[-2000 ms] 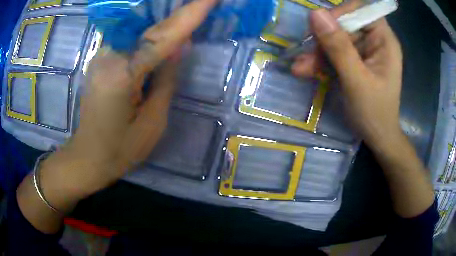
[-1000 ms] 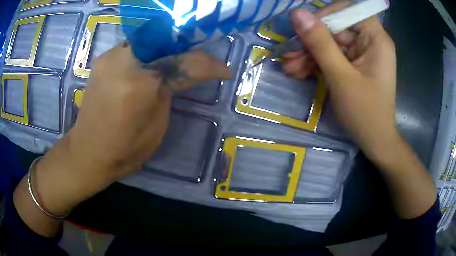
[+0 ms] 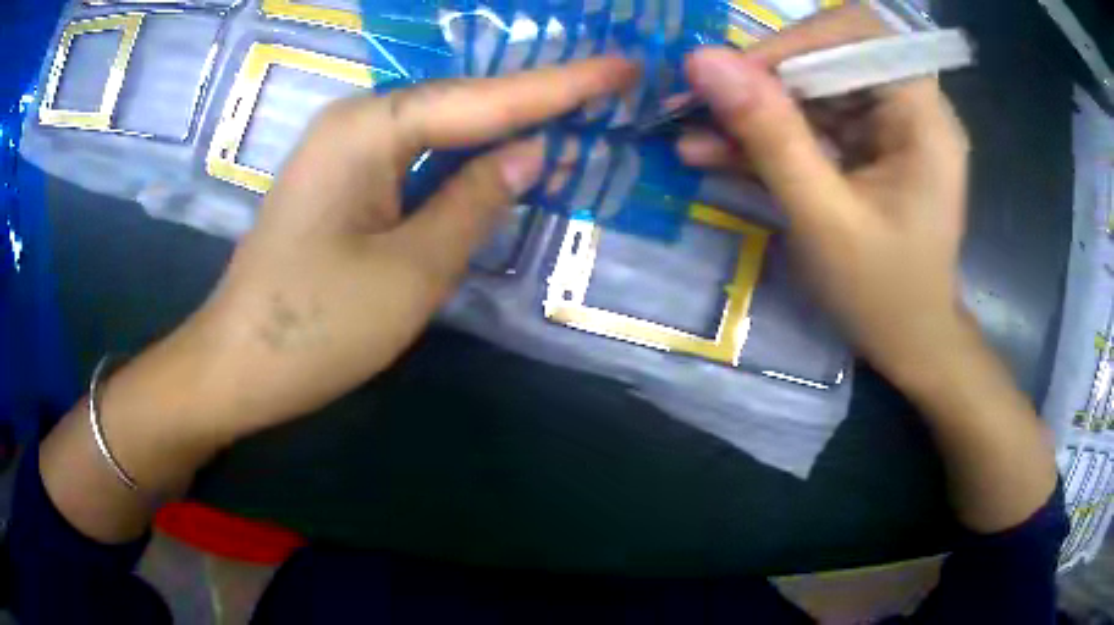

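Note:
My left hand [image 3: 354,244] holds a translucent blue film [image 3: 648,183] with rows of pale strips, fingers on its near part. My right hand [image 3: 855,183] holds a pen-like tool with a white handle [image 3: 880,64]; its thin dark tip is over the film near my left fingertips. Whether a piece is on the tip cannot be told. Under the film lies a whitish blister tray [image 3: 782,421]. A yellow frame [image 3: 739,293] sits in its near right pocket, partly covered by the film. Another yellow frame [image 3: 220,140] is left of my left hand.
A dark surface [image 3: 489,452] lies under the tray. Another yellow frame [image 3: 120,86] sits in the tray's far left pocket. Blue glossy material [image 3: 25,269] runs along the left edge. More whitish trays [image 3: 1093,415] are at the right edge. A red object [image 3: 226,534] is at the lower left.
The tray appears higher in view. The blue film has come down and right, over the tray's right pockets. The tool tip, earlier at a yellow frame, is now over the film.

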